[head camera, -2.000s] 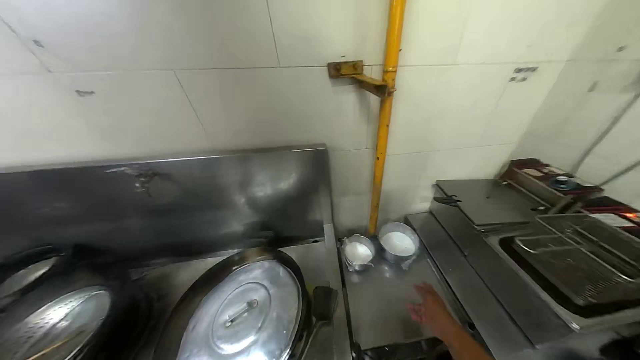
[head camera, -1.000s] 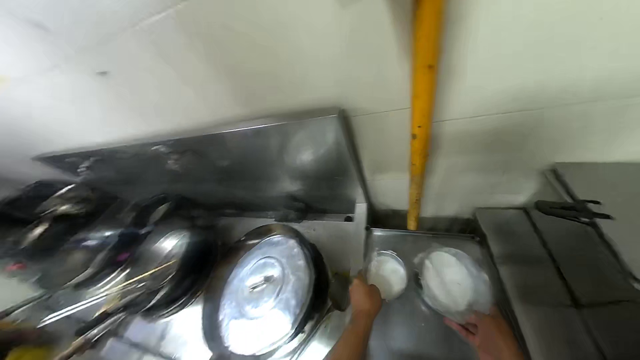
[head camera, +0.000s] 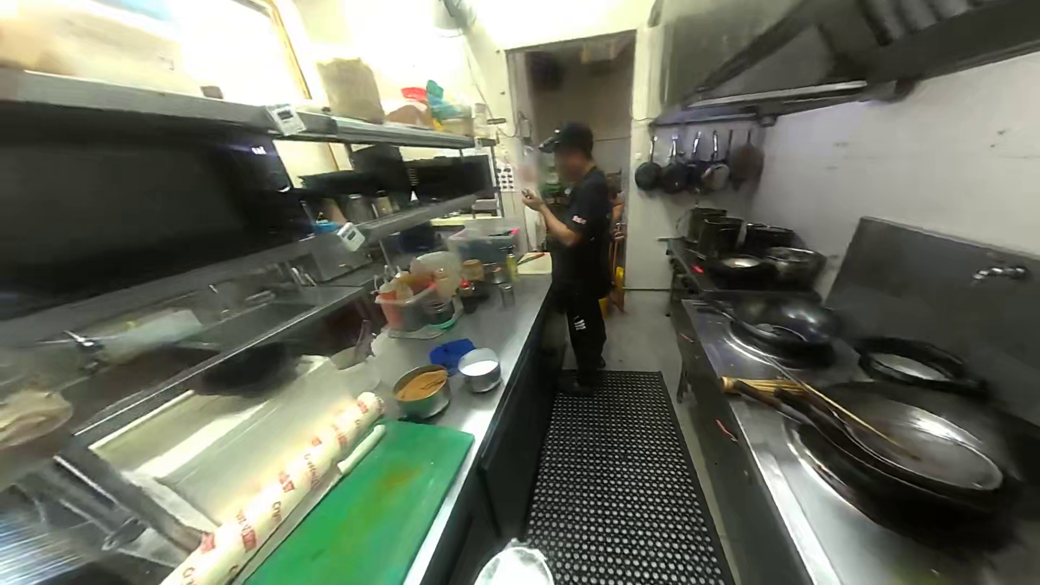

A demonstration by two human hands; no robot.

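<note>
Neither of my hands shows in the head view. At the bottom edge, a container with white contents [head camera: 513,566] is partly in view above the floor mat; what holds it is out of frame. On the steel counter to the left stand a metal pot of orange-brown sauce [head camera: 421,392] with a utensil in it and a small metal bowl of white contents [head camera: 479,370]. A blue item [head camera: 452,354] lies behind them. Nearer, a green cutting board [head camera: 374,496] lies beside a printed wrap roll [head camera: 284,487].
A person in dark clothes [head camera: 581,227] stands at the counter's far end. A perforated black mat [head camera: 621,479] covers the aisle. On the right range sit a large wok [head camera: 918,439] and another wok [head camera: 780,321]. Shelves [head camera: 390,130] overhang the left counter.
The view has swung from the range wall to the aisle. Both hands, seen at two bowls of white contents one second ago, are out of frame.
</note>
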